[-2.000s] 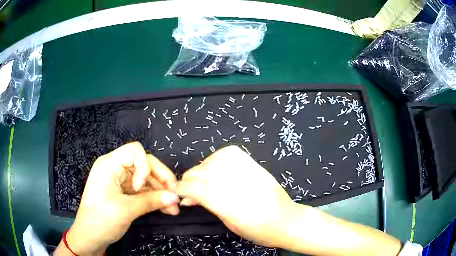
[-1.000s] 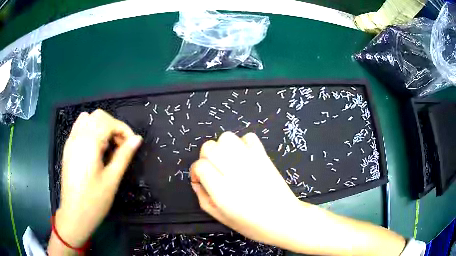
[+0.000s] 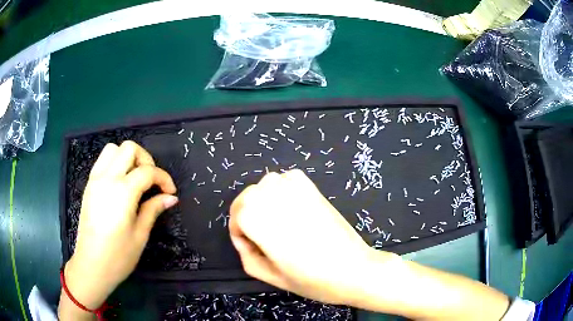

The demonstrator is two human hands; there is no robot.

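Note:
The long black tray (image 3: 327, 108) holds tiny silvery pins (image 3: 364, 164) over its middle and right, and tiny dark pieces (image 3: 169, 241) heaped at its left end. My left hand (image 3: 116, 210) is over the left heap, thumb and forefinger slightly apart at the tips; anything between them is too small to tell. My right hand (image 3: 292, 229) is over the tray's middle with fingers curled in; its fingertips are hidden, so I cannot tell if it holds a piece. A smaller black tray (image 3: 166, 298) with mixed dark and silvery bits (image 3: 251, 307) lies at the near edge.
A clear bag with dark contents (image 3: 270, 53) lies beyond the tray. Another clear bag (image 3: 24, 106) is at the left edge. A large bag of black parts (image 3: 502, 69) is upper right, near a yellowish taped post (image 3: 487, 19). Black side trays (image 3: 556, 182) overlap at the right.
My hands were together over the near middle of the tray two seconds ago, then parted. My left hand is now over the left heap; its fingertips have shifted slightly since one second ago.

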